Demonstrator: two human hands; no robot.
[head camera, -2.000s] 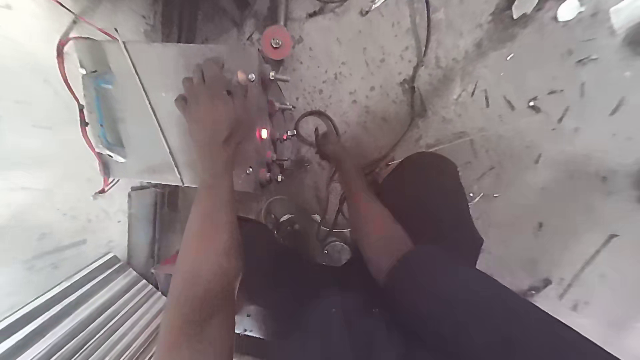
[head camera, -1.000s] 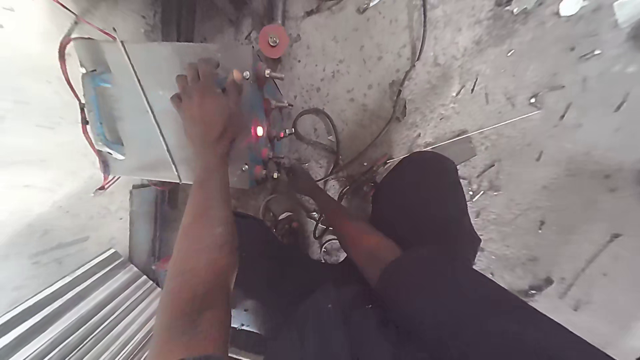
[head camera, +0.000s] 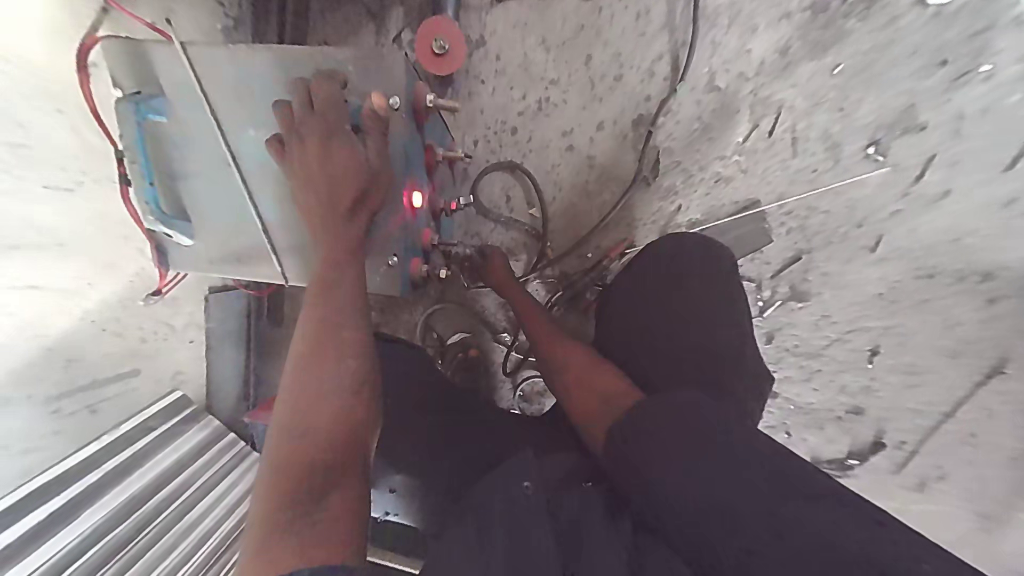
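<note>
My left hand (head camera: 332, 156) rests with spread fingers on the grey sheet-metal top of a box-shaped electrical machine (head camera: 232, 168), which has a blue handle (head camera: 152, 168) at its left. Bolt terminals with red washers line its right side, along with a lit red lamp (head camera: 414, 199). My right hand (head camera: 484, 266) is at the lower terminal bolt (head camera: 445, 242); its fingertips are dark and blurred, so whether they grip anything is unclear. A black cable (head camera: 540, 204) loops from a middle terminal (head camera: 462, 202) just above that hand.
A red disc with a central bolt (head camera: 440, 46) stands above the terminals. Ribbed metal lengths (head camera: 120, 496) lie at lower left. Red cables (head camera: 96, 112) run along the machine's left edge. A thin rod (head camera: 792, 196) and scattered debris lie on the concrete floor to the right.
My right hand has moved from the cable loop by the middle terminal down to the lower terminals. My left hand has stayed on the machine's top.
</note>
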